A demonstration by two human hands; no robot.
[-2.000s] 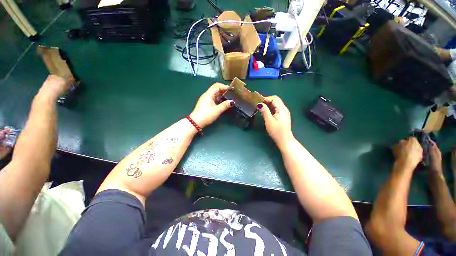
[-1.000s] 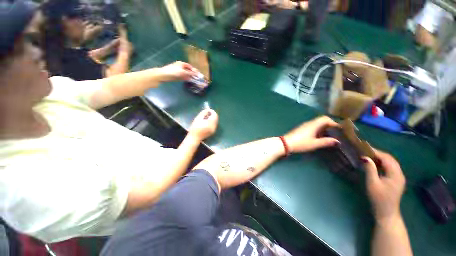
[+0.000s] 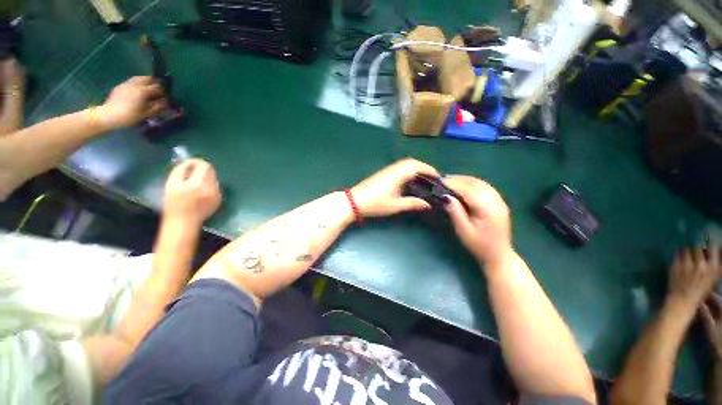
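Note:
A small black retail box (image 3: pixel 428 190) is between my two hands above the green bench top, with no brown flap showing. My left hand (image 3: pixel 396 190) holds its left side and my right hand (image 3: pixel 480 213) holds its right side, thumbs on the near edge. The fingers cover much of the box and the view is slightly blurred. A closed black box (image 3: pixel 568 214) lies on the bench to the right of my hands.
An open brown carton (image 3: pixel 427 83) and a blue parts bin (image 3: pixel 478 126) stand beyond my hands, with a white cable (image 3: pixel 372 75). A black machine (image 3: pixel 265 28) is at the back left. A neighbour's hands (image 3: pixel 190 190) are left, by an open box (image 3: pixel 162 120); another person's hands (image 3: pixel 693 277) are right.
The brown lid seen standing on my box is down and no longer shows. The head view swung left and came back. My hands still hold the box.

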